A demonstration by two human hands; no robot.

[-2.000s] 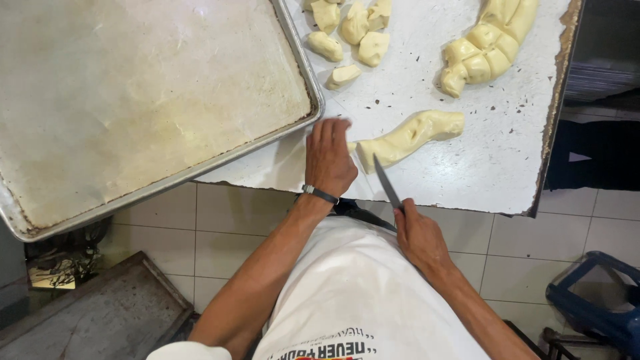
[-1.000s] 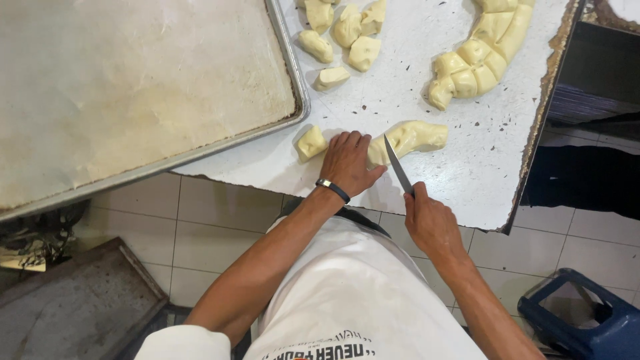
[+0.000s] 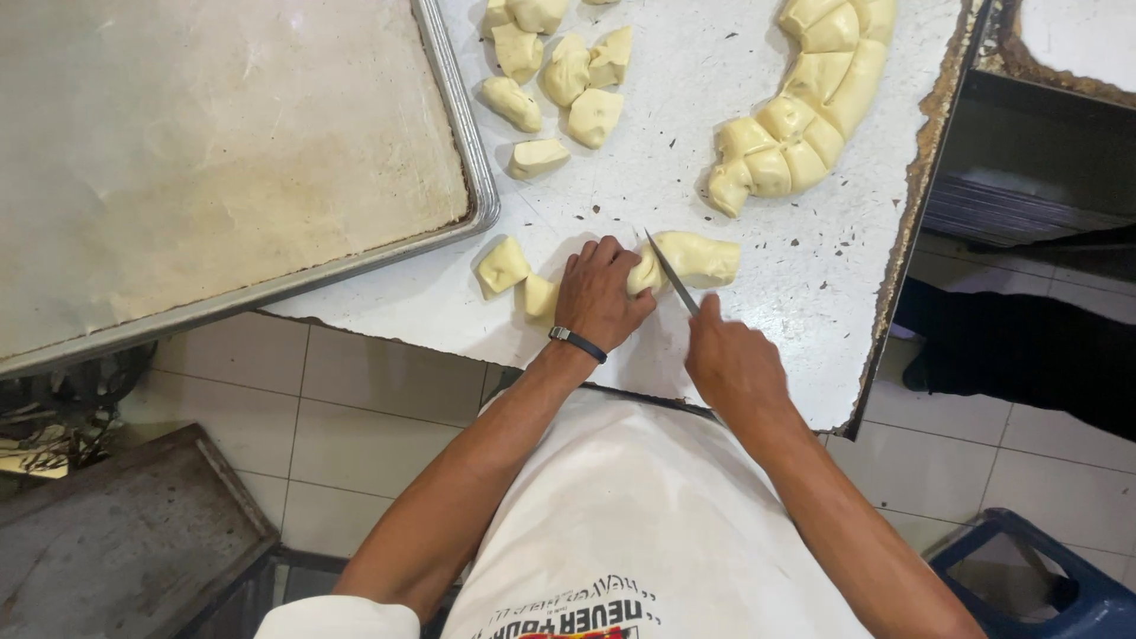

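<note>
My right hand point(image 3: 735, 355) grips a knife point(image 3: 672, 273), its blade lying across a short roll of pale yellow dough point(image 3: 701, 257). On the roll's left end rests my left hand point(image 3: 605, 293), fingers bent around the dough. Two cut dough pieces, one a squarish lump point(image 3: 502, 266) and one partly behind the left fingers point(image 3: 540, 295), lie just left of that hand. Farther up the white table point(image 3: 657, 177) is a loose group of dough pieces point(image 3: 568, 71). A long curved length of dough, scored into segments point(image 3: 799, 142), lies at the upper right.
A large metal baking tray point(image 3: 479, 191) covers the table's left part. The table's chipped edge point(image 3: 914, 195) runs down the right. Below are a dark tray point(image 3: 133, 532) at lower left and a blue plastic stool point(image 3: 1047, 568) at lower right. A person's dark-clothed leg point(image 3: 1029, 346) shows at right.
Another dough piece now lies left of my left hand, beside the squarish one seen a second ago. Neither piece lay there two seconds ago. The roll has become shorter.
</note>
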